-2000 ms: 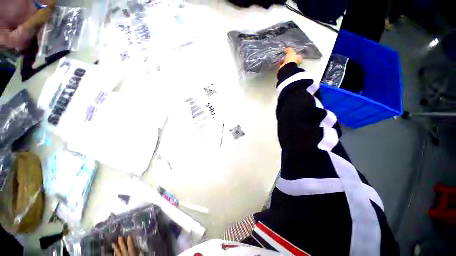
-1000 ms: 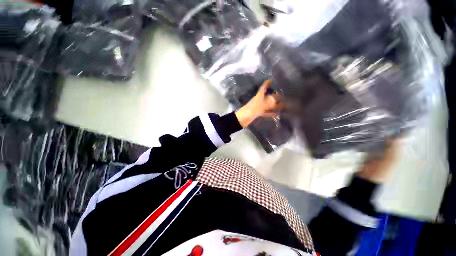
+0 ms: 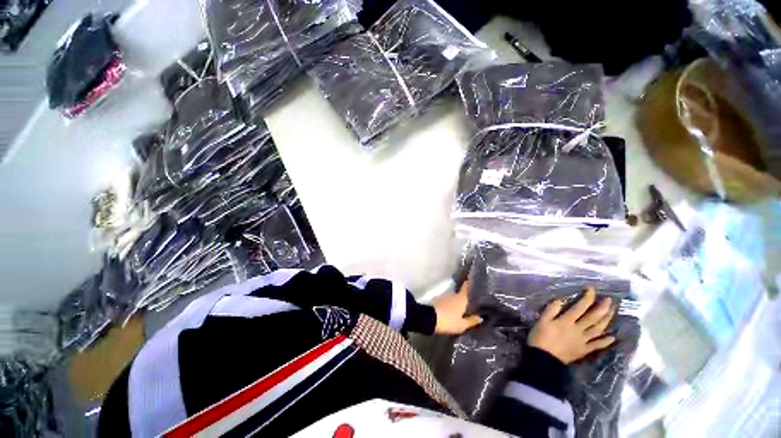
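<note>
A bagged dark grey garment (image 3: 548,265) in shiny clear plastic lies on the white table in front of me. My left hand (image 3: 458,312) is at its left edge, thumb up and fingers partly hidden. My right hand (image 3: 575,327) lies flat on it with fingers spread, pressing from above. Just beyond it lies a bundle of bagged garments (image 3: 539,162) with a thin white tying strip (image 3: 531,127) knotted around it. Whether more pieces lie under my hands cannot be told.
More tied bundles (image 3: 390,73) lie at the back of the white table (image 3: 368,201). A heap of bagged garments (image 3: 201,188) is at the left. A yellow-brown roll (image 3: 736,137), a small dark tool (image 3: 664,208) and light blue packets (image 3: 719,265) are at the right.
The view has swung from the blue bin side to the tied bundles. The bagged garment that was blurred between my hands now lies on the table, with both hands on it.
</note>
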